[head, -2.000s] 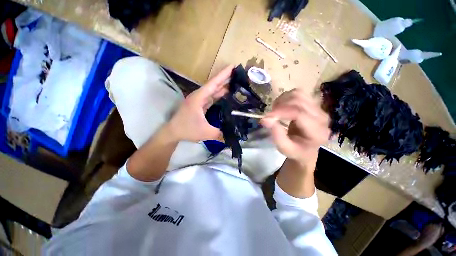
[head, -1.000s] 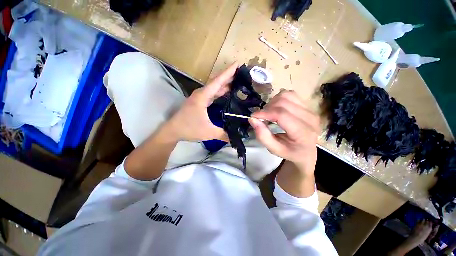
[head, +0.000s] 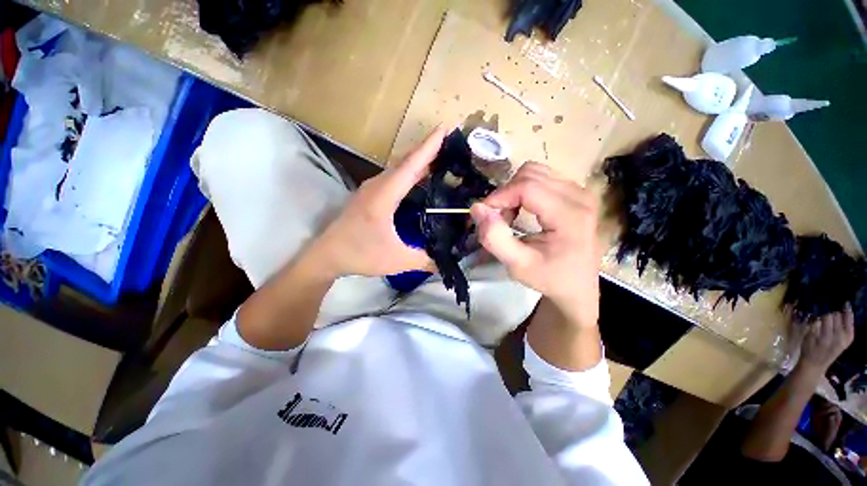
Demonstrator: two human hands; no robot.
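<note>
My left hand (head: 373,220) holds a limp black part (head: 451,249) with jagged ends between thumb and fingers, above my lap at the bench edge. The part has an opening near its upper end. My right hand (head: 544,226) grips a thin pale stick (head: 447,211) like a pen. The stick's tip is at the black part's left side; whether it touches cannot be told. A small white round dish (head: 488,144) stands on the cardboard mat (head: 439,87), just beyond the part.
Black heaps (head: 703,223) lie at right, with more at the top. White squeeze bottles (head: 724,131) stand behind the right heap. Spare sticks (head: 510,92) lie on the mat. A blue crate (head: 143,204) with white sheets is at left. Another person's hand (head: 825,340) is at lower right.
My right hand has moved slightly left with the stick, whose tip has shifted from the black part's middle to its left side. Another person's hand has reached up to the right heap.
</note>
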